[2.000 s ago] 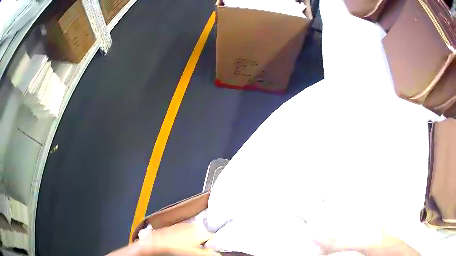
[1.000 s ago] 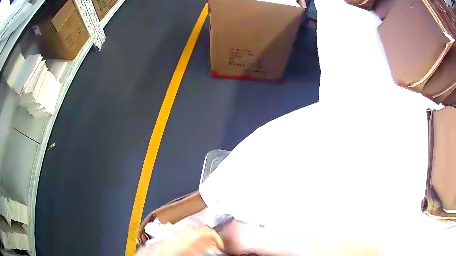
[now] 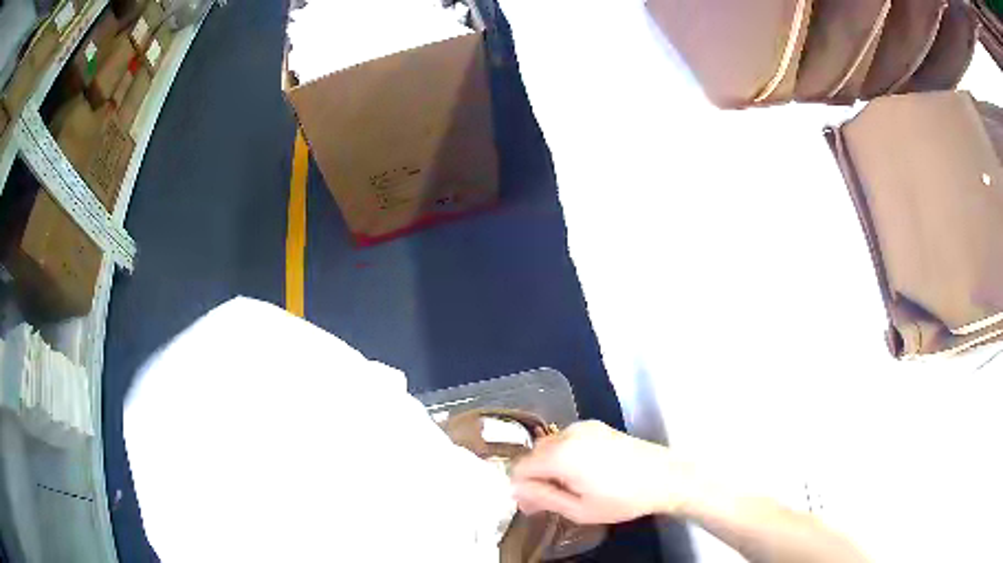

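Note:
A brown handbag (image 3: pixel 536 539) stands low beside the table with its mouth open, and a small gold-toned piece shows at its rim. A large overexposed white paper sheet (image 3: pixel 297 440) covers its left side and spreads over the lower left. My right hand (image 3: pixel 594 473) reaches in from the lower right, with its fingers curled on the bag's right rim beside the paper's edge. A whitish patch shows inside the bag mouth. My left hand is not in view; the paper or the picture's edge may hide it.
A clear plastic bin or stool (image 3: pixel 539 385) is under the bag. A carton (image 3: pixel 407 143) full of white rolls stands on the dark floor. The white table (image 3: pixel 704 253) at right bears a flat brown bag pile (image 3: pixel 935 209) and filled bags (image 3: pixel 737 50). Shelving (image 3: pixel 105 236) runs at left.
The view has turned right. The white sheet has moved from over the table side to the left of the bag. My right hand is now at the bag's rim; my left hand has gone from sight.

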